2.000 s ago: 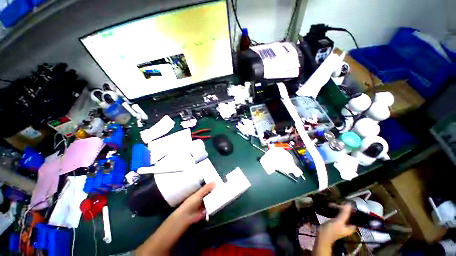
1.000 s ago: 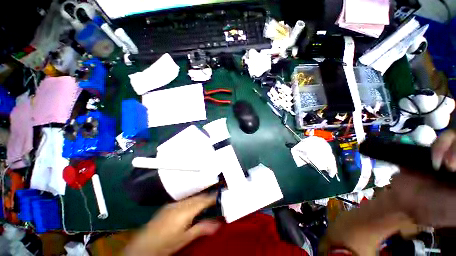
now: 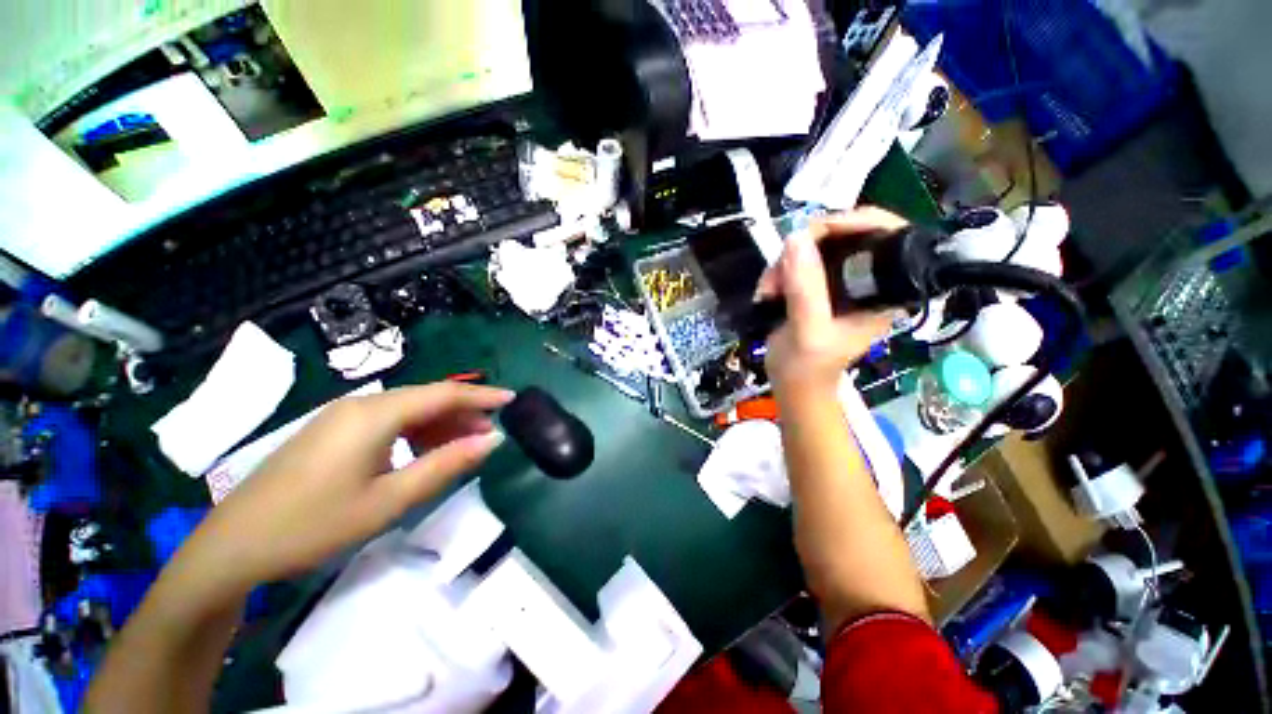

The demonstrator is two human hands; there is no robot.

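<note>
My right hand is closed around the thick black handle of the electric screwdriver, held over the parts organiser; a black cord runs from its rear end. The driver's tip is hard to make out against the dark strip there. My left hand is empty, fingers apart, its fingertips beside the black mouse. The white camera body with its angular mounting bracket lies on the green mat at the bench's front edge, untouched.
The monitor and black keyboard are at the back left. A black printer stands behind the organiser. White cameras and a teal-lidded jar are at right. Boxes with more white cameras are below right.
My left hand has left the camera and moved up toward the mouse. My right hand has brought the screwdriver from the right edge over the organiser. The view has turned and shifted.
</note>
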